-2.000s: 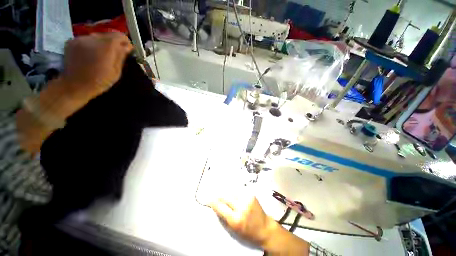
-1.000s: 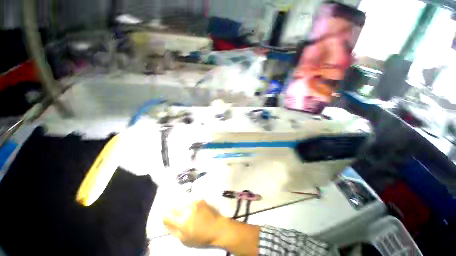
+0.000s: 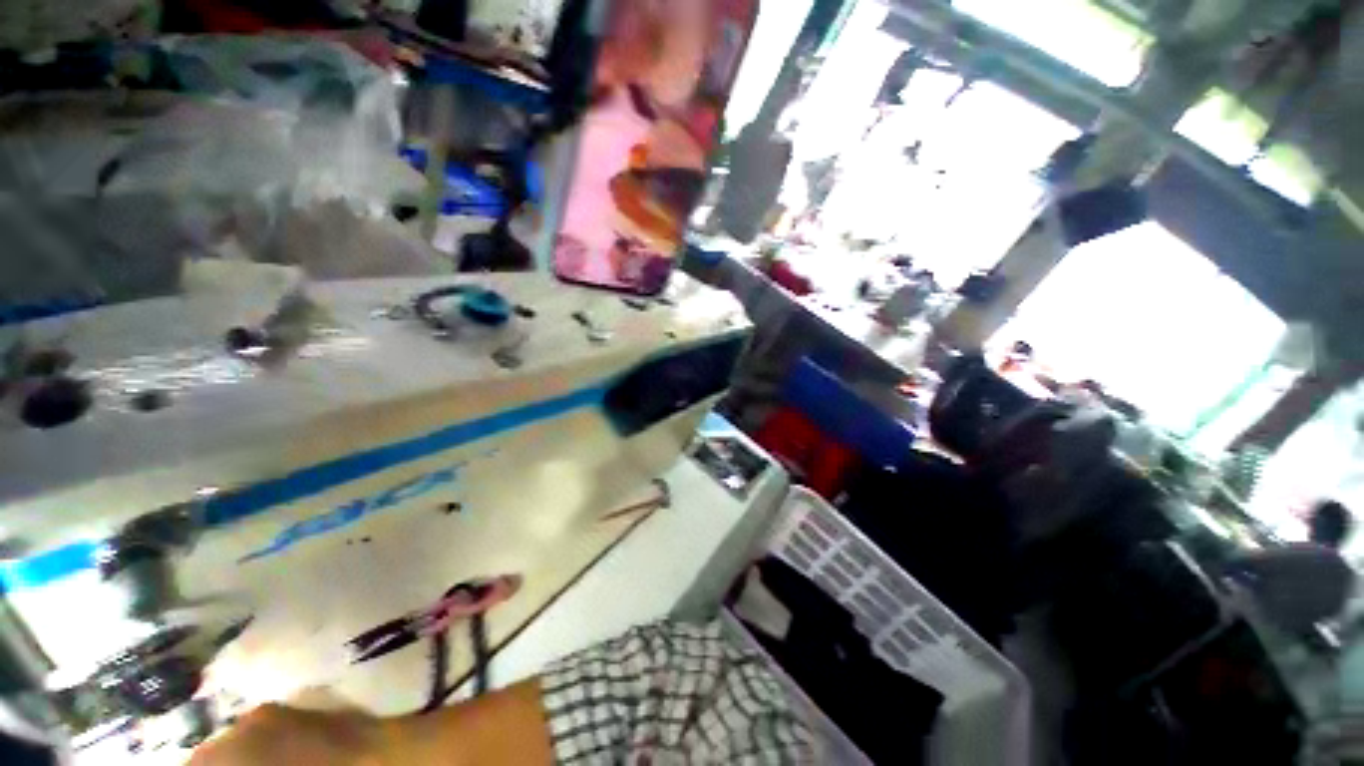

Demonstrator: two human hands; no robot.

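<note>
My right hand [image 3: 337, 736] is at the bottom edge, below the white JACK sewing machine head [image 3: 524, 494]. Only its back and wrist show, with a checked sleeve [image 3: 658, 696]; the fingers are cut off, so any hold is hidden. My left hand is out of the picture. A small pink and dark tool [image 3: 449, 606], perhaps snips, lies against the machine's front, with two dark strands below it. The needle area [image 3: 157, 673] is blurred at the lower left. The large black cloth is not in view at the machine.
A phone with a bright picture [image 3: 636, 165] stands behind the machine's right end. A white perforated basket [image 3: 883, 576] holding dark cloth is right of the table. Crumpled clear plastic [image 3: 255, 135] is behind the head. Dark heaps and bright windows are farther right.
The view has swung right, bringing the basket and room into sight. My left hand and the black cloth have left the picture. My right hand is now mostly cut off at the bottom.
</note>
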